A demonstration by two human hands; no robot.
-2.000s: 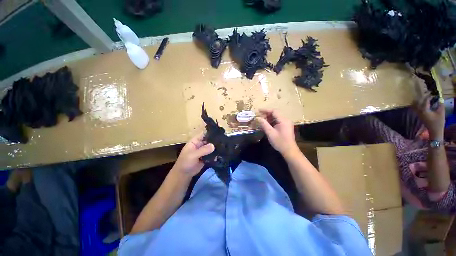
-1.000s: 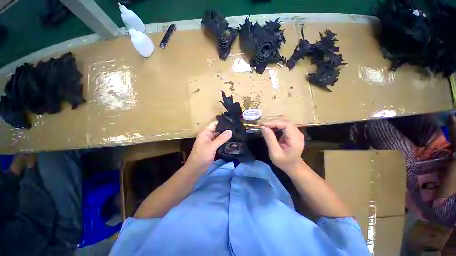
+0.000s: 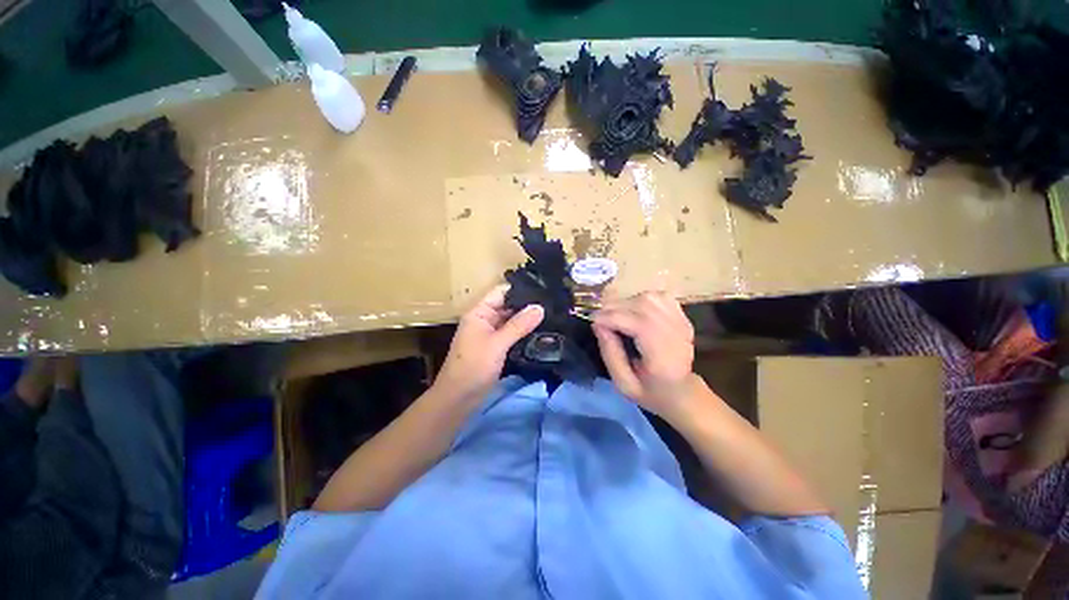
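My left hand grips a black spiky moulded part upright at the bench's near edge; a round socket shows low on it. My right hand pinches a very thin applicator stick, its tip at the right side of the part. The fingertips partly hide the stick. A small white oval glue dish sits on the stained cardboard just beyond the right hand.
Black spiky parts lie along the far side of the bench. White bottles and a black pen-like bar are far left. Black heaps lie at both ends. A cardboard box is right of my lap; people sit either side.
The left hand has moved right and turned the part, so its socket now shows. The right hand has brought the stick from near the dish to the part's side.
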